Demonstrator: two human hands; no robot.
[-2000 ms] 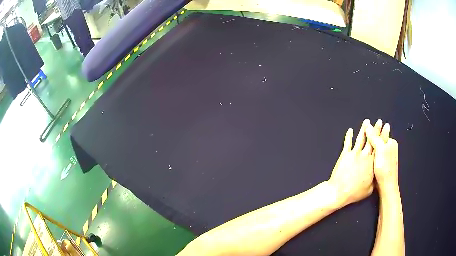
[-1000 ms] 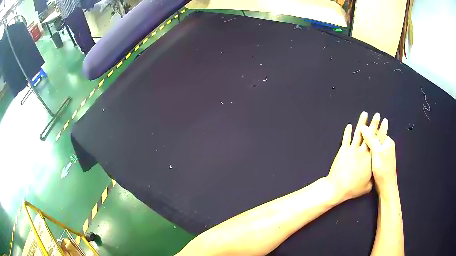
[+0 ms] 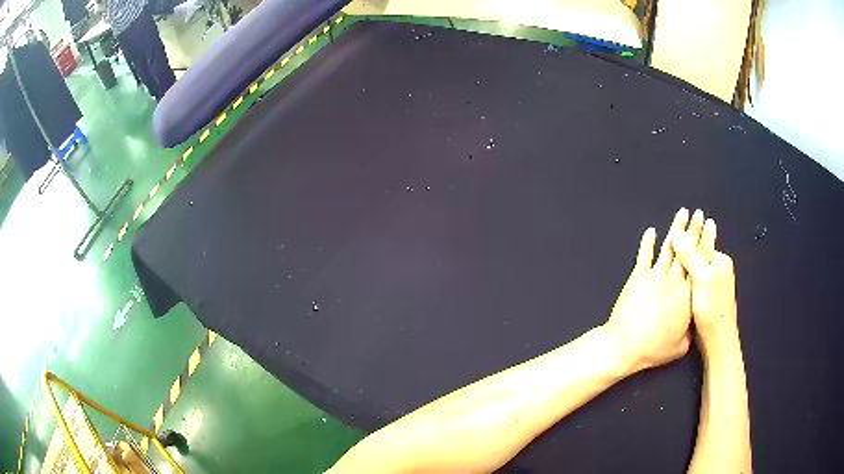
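Observation:
A black cloth [image 3: 407, 241] covers the wide table, with pale thread ends and lint specks on it and a corner hanging at the left. My left hand [image 3: 652, 310] and my right hand [image 3: 714, 292] are bare and touch each other above the cloth at the right. The left hand's fingers are spread and point away from me. The right hand lies against its side, its fingers partly over the left ones. No tool or garment shows in either hand; the space between the palms is hidden.
A long padded purple bar [image 3: 231, 69] is at the upper left. A yellow-framed trolley [image 3: 79, 398] stands on the green floor at lower left. A grey stand [image 3: 79, 190] with dark garments is at the left. A person [image 3: 139, 46] stands behind. Cream and white panels [image 3: 699, 46] are at the far edge.
The hands stay together and have shifted only slightly. The fingertips are a little closer together than one second ago. The person in the background has moved slightly.

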